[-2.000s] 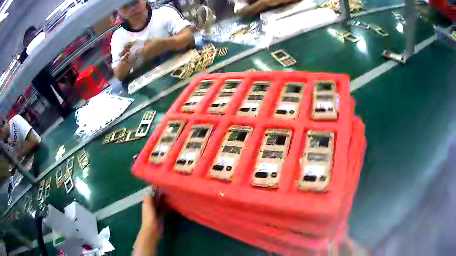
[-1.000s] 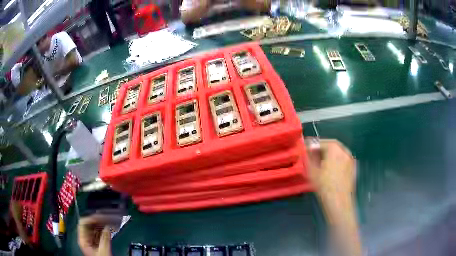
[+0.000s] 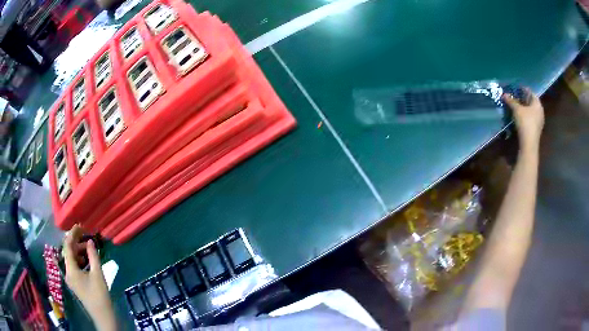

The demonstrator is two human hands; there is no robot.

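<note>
A clear strip with dark marks (image 3: 445,102) lies long and flat near the bench's right edge. My right hand (image 3: 528,115) has its fingers closed on the strip's right end. A stack of red foam trays (image 3: 194,132) stands at the upper left. Gold-rimmed phone housings (image 3: 146,82) sit in the top tray's pockets. My left hand (image 3: 87,271) is at the stack's near left corner, fingers curved beside something dark; whether it grips this is unclear. Black screen lenses (image 3: 190,275) lie in rows at the near bench edge, partly over a shiny clear film.
The green bench (image 3: 323,187) has white lines and a curved edge. Below it, an open waste box holds clear film and yellow scraps (image 3: 462,249). A red-and-white dotted sheet (image 3: 53,275) and a red slotted tray (image 3: 29,300) are at lower left.
The view has swung to the right and down. The red tray stack now shows further left. My right hand has left the stack's right side and taken hold of the clear strip's end.
</note>
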